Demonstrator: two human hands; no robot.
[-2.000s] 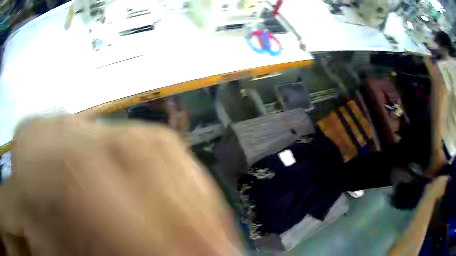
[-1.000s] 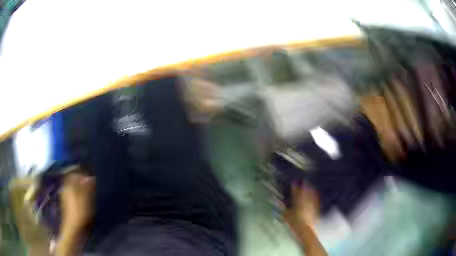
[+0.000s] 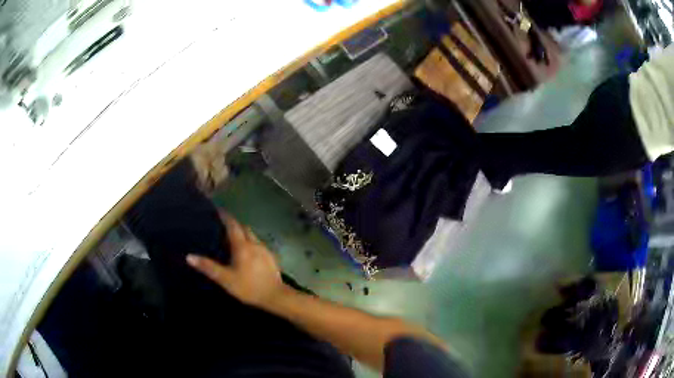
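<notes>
My right hand (image 3: pixel 247 267) rests on the dark cloth over my knee, below the table edge. Its thumb and fingers are apart and I see nothing in it. My left hand is not in view. A dark garment (image 3: pixel 425 173) with pale gold embroidery along its near edge lies in a heap right of my hand, below table level and apart from it. A white label (image 3: pixel 383 142) lies on the garment.
The white wood-edged table (image 3: pixel 111 140) curves across the upper left, with blurred machine parts on it. A grey striped surface (image 3: pixel 344 107) is beside the garment. A person's dark-clothed leg (image 3: pixel 569 148) reaches in from the right. A blue container (image 3: pixel 619 229) stands at right.
The view has swung right. My right hand has gone from beside the garment heap to my knee. My left hand, earlier at lower left with dark purplish cloth, has left the picture.
</notes>
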